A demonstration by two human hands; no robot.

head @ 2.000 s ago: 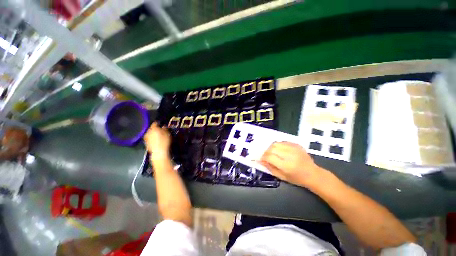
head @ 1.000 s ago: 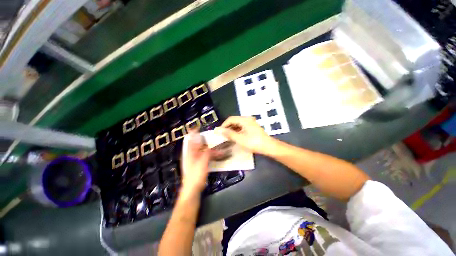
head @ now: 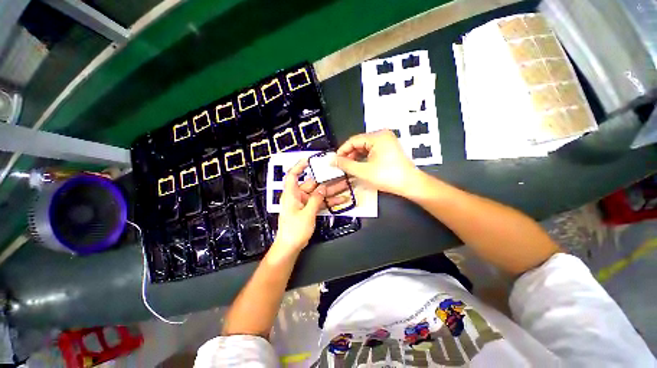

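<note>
My left hand [head: 297, 210] holds a thin black plastic frame [head: 341, 204] with an open window, above the right part of the tray. My right hand [head: 376, 159] pinches a small white square piece [head: 325, 168] at the frame's upper end. A white die-cut adhesive sheet [head: 366, 203] lies under both hands on the tray's right side, with dark cutouts at its left. The black blister tray [head: 137, 208] has two rows of parts with yellow outlines; its lower pockets look all black.
A used adhesive sheet [head: 397, 108] with dark cutouts lies right of the tray. Farther right is a stack of fresh sheets [head: 497, 86], with clear plastic wrap [head: 601, 50] beyond. A purple-rimmed fan [head: 88, 214] with a white cord stands left. Red stools stand on the floor.
The view has shifted. My left hand earlier reached to the tray's left side; now it holds the frame. My right hand has moved from the adhesive sheet to the frame with the white piece.
</note>
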